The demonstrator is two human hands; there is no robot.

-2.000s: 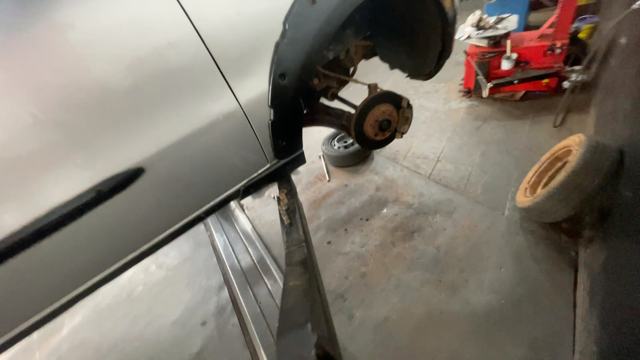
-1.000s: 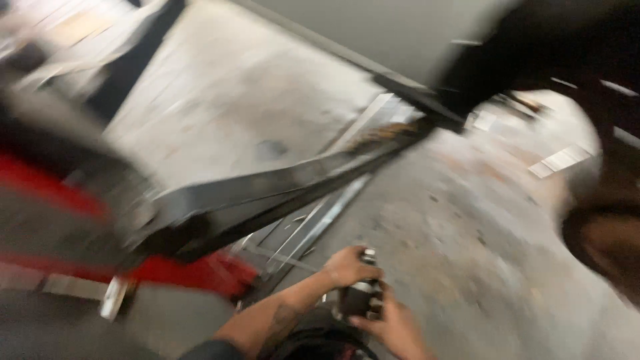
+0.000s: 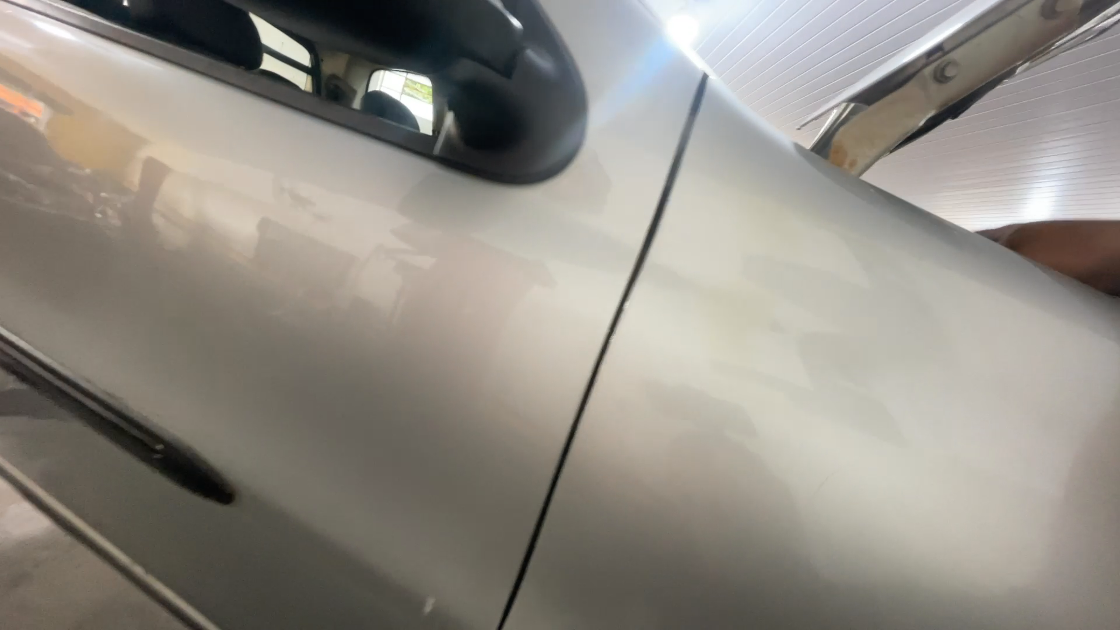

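Observation:
Close up, the silver side of a car fills the view, with its front door (image 3: 350, 350) on the left and its front fender (image 3: 787, 394) on the right. A narrow dark gap (image 3: 604, 350) runs between the two panels. Neither my left hand nor my right hand can be made out, so what they hold is hidden. Part of a bare arm (image 3: 1063, 249) shows behind the fender's upper edge at the far right; whose it is, I cannot tell, and its hand is not seen.
The black side mirror (image 3: 516, 105) juts out by the door window. A raised hood (image 3: 945, 74) stands above the fender at the upper right. Black trim (image 3: 131, 433) lies along the lower door, and some floor (image 3: 35, 560) shows at the bottom left.
A second ago both my hands were around a small dark object near the lift arm; now hands and object are out of sight. The view has swung up to the car's side.

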